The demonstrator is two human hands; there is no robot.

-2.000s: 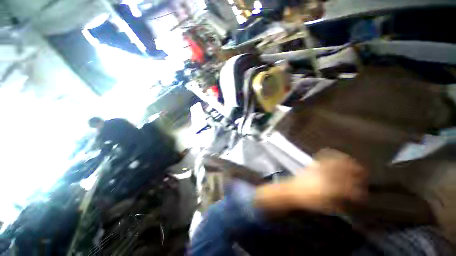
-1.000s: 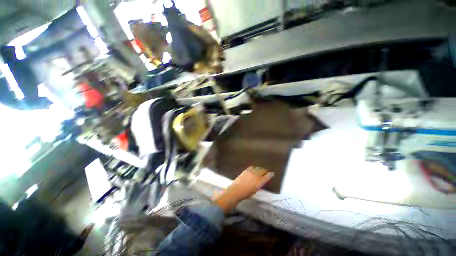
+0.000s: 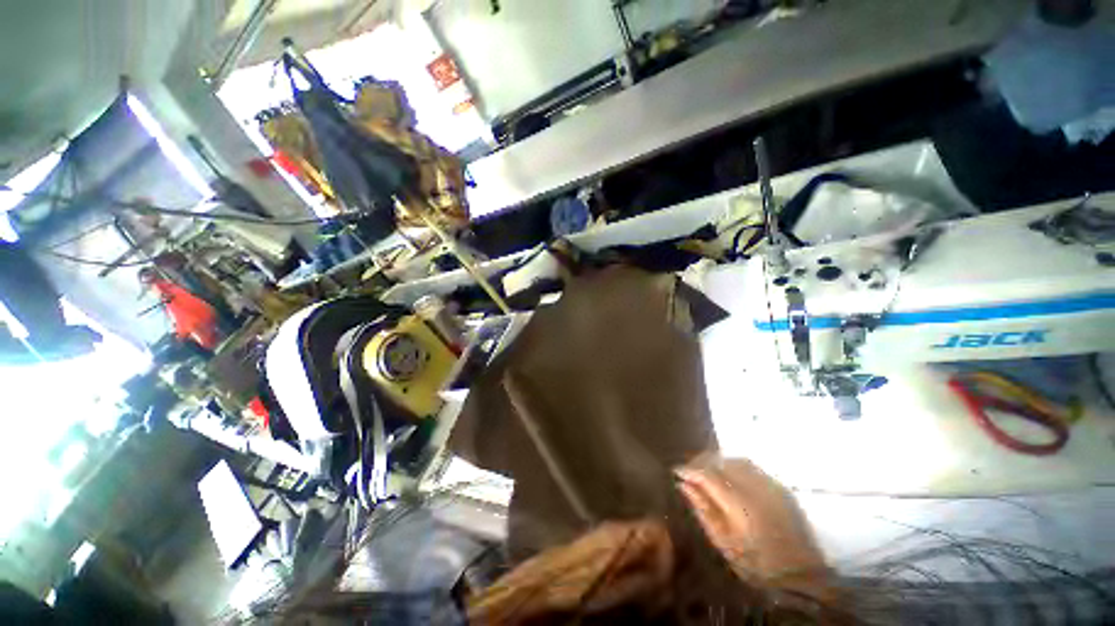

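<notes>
A brown cloth panel is lifted and hangs between my hands and the stack of brown pieces on the table, left of the machine. My left hand is low in the picture, blurred, and holds the panel's near left edge. My right hand holds its near right edge; the fingertips are partly hidden by the cloth. The white Jack sewing machine stands to the right, its needle area bare of cloth.
Red-handled scissors lie under the machine arm. A yellow round device and a black-and-white roll with hanging strips stand at the left. Clothes hang behind. A person in light blue is at the top right.
The view has turned toward the machine. My left hand was over the brown pieces; now both hands hold a panel lifted near me. My right hand has come into view.
</notes>
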